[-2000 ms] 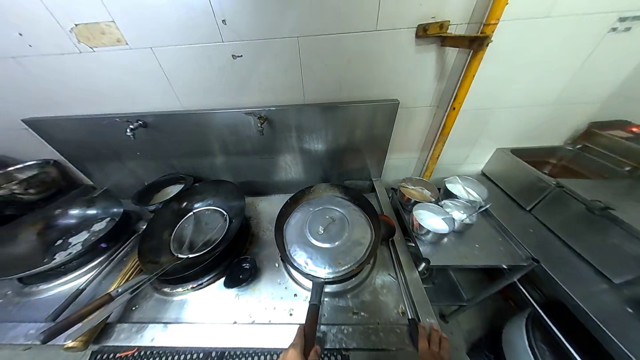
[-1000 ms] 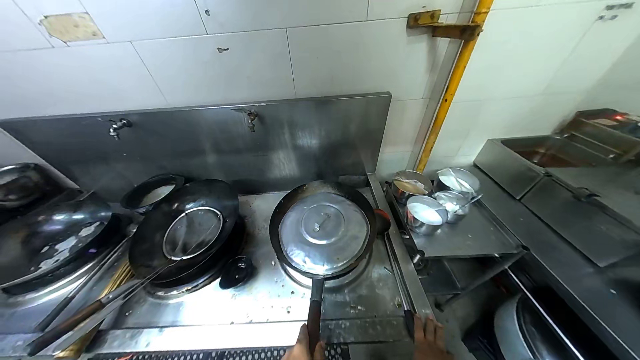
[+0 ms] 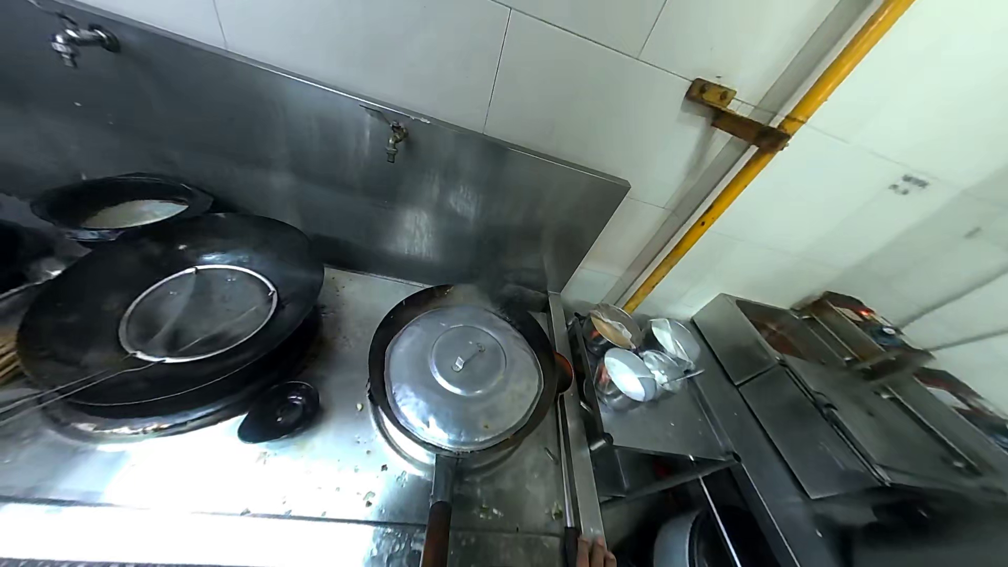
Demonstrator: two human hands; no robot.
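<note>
A black wok [image 3: 379,370] with a wooden-ended handle [image 3: 437,535] sits on the right burner, and a round metal lid [image 3: 465,378] lies inside its rim. The handle runs down to the bottom edge of the view; my left hand is not seen on it. Only the fingers of my right hand [image 3: 595,553] show at the bottom edge, by the dark grip of a long-handled ladle [image 3: 565,472]; whether they hold it cannot be told. Faint steam rises behind the lid.
At left, a larger black wok [image 3: 71,315] holds a round wire strainer [image 3: 197,313]. A black bowl [image 3: 279,411] sits between the woks. Another dark pan [image 3: 126,206] stands behind. Several metal bowls [image 3: 630,374] stand on the side shelf. A steel splashback [image 3: 441,205] and yellow pipe [image 3: 732,189] are behind.
The view has turned and tilted strongly. My left hand, earlier on the wok handle, is out of view now. The lidded wok still sits on its burner.
</note>
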